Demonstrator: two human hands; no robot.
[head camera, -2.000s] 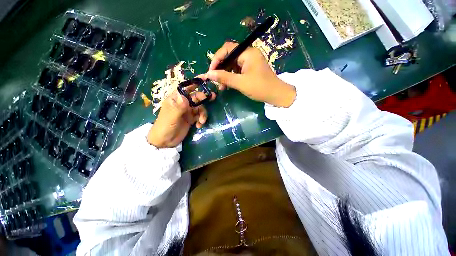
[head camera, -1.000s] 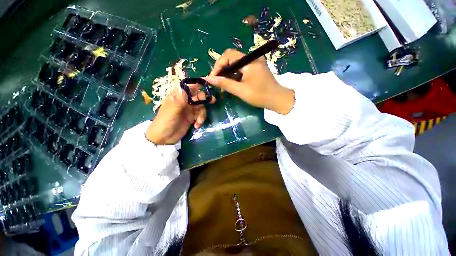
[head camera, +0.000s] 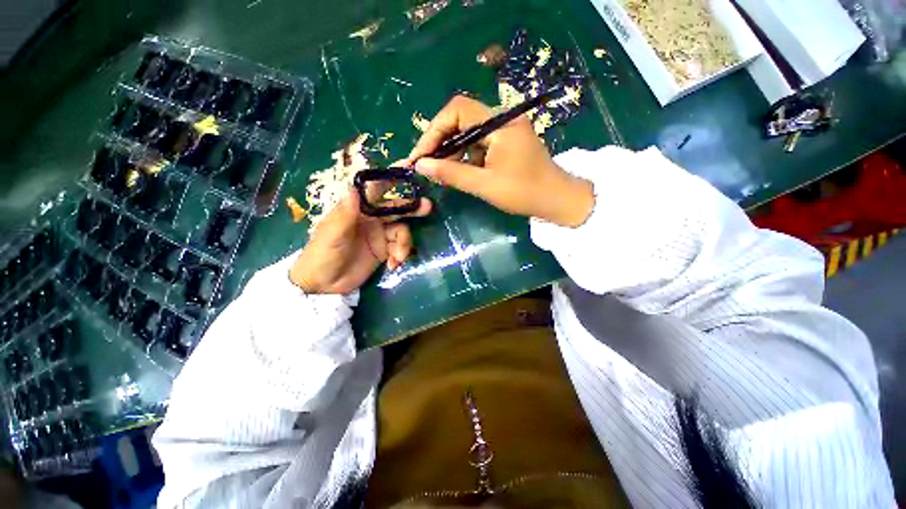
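Note:
My left hand (head camera: 343, 244) holds a black rounded-square frame (head camera: 388, 210) with an open centre above the green mat. My right hand (head camera: 497, 164) holds a dark, slim pen-like tool (head camera: 489, 126) like a pen. Its lower end is at the frame's upper right edge, hidden by the fingertips. A loose pile of cream pieces (head camera: 333, 183) lies behind my left hand. A second pile of dark and cream pieces (head camera: 536, 82) lies beyond my right hand.
Clear trays (head camera: 298, 91) with black housings lie at the left. A white box (head camera: 651, 72) of cream pieces and a white lid (head camera: 832, 55) stand at the upper right, with a metallic bunch (head camera: 798, 118) by the lid. A red stool (head camera: 830, 204) shows beyond the bench edge.
The black frame has turned in my left hand and now lies wider across. The tool has tilted flatter in my right hand. The whole view has shifted slightly.

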